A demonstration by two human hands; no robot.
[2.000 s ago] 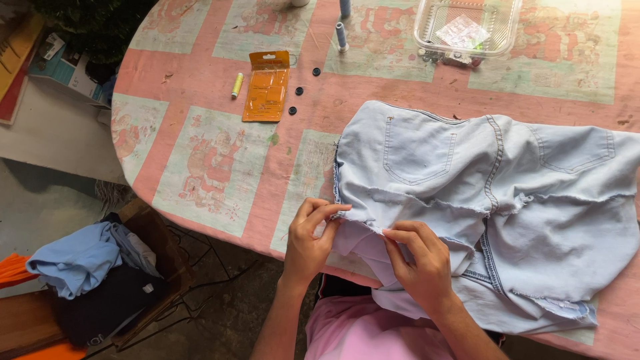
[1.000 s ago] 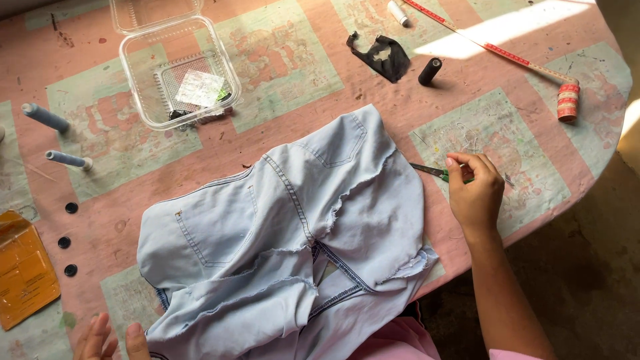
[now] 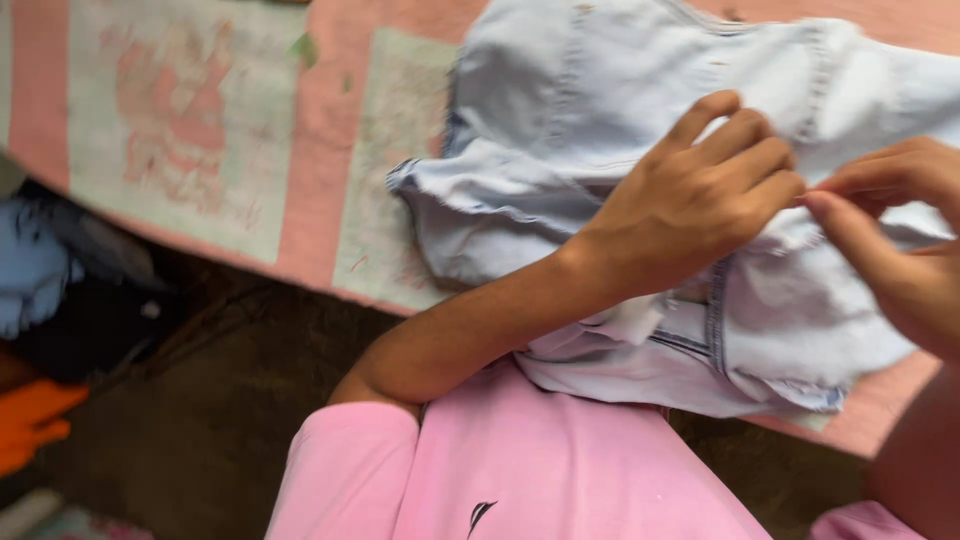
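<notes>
Light blue denim shorts [image 3: 517, 97] with frayed raw edges and stitched seams lie crumpled on the table at the edge nearest me. Over their middle, my left hand [image 3: 705, 180] is bent with its fingertips pinched toward the right. My right hand [image 3: 892, 217] meets it there, thumb and index finger together at the left hand's fingertips. Whatever may be between them is too small and blurred to make out. A frayed flap of the denim lies under and beside my left wrist.
A patterned pink and pale green cloth [image 3: 322, 150] covers the table, whose curved edge runs along the left and front. Below it at the left are a light blue cloth [image 3: 30, 262], dark fabric [image 3: 90, 315] and an orange item [image 3: 37, 420].
My right hand, one second ago at a dark, thin tool right of the denim, is now at my left hand's fingertips. My left hand has come over the denim's middle. The view has swung left.
</notes>
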